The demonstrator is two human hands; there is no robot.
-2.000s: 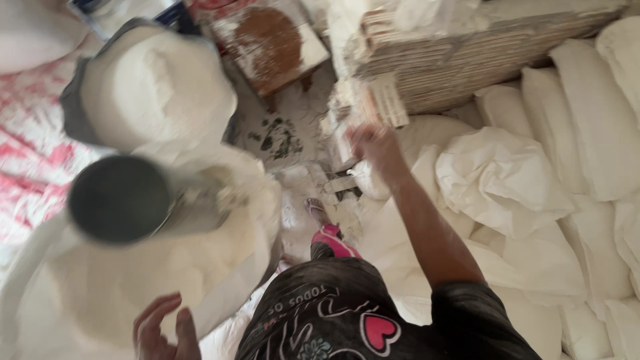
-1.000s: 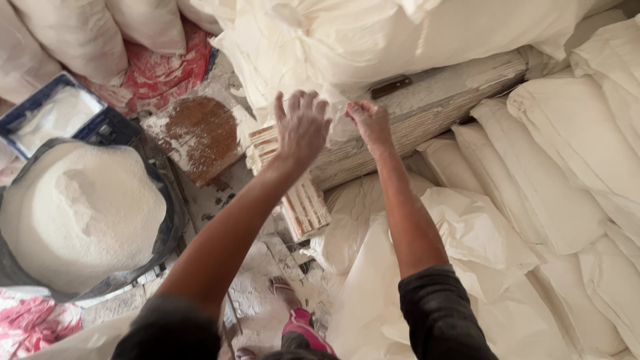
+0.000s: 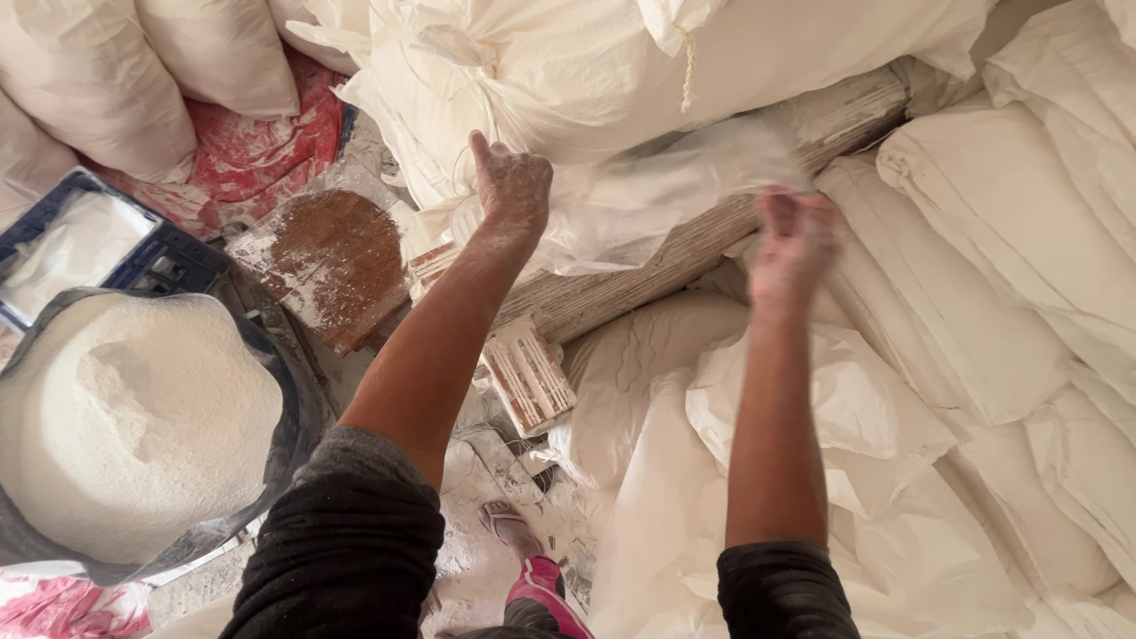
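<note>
A clear plastic bag [image 3: 639,209] is stretched, partly blurred, between my two hands, over a long powder-dusted wooden beam [image 3: 710,231]. My left hand [image 3: 515,182] grips the bag's left end, with one finger pointing up. Blurred by motion, my right hand [image 3: 792,235] is closed at the bag's right end. A large tied white sack [image 3: 568,80] lies just beyond the bag. At the lower left, a dark tub lined with plastic holds a heap of white powder [image 3: 142,426].
A blue crate [image 3: 191,257] and a round brown seat [image 3: 337,257] dusted with powder stand at the left. Upright white sacks [image 3: 80,80] fill the upper left. More filled sacks [image 3: 1047,222] lie at the right. A hollow brick [image 3: 528,377] is below the beam.
The hands, close together one second ago, are now farther apart with the clear bag spread between them. The dark round container seen two seconds ago is out of view. The view has shifted.
</note>
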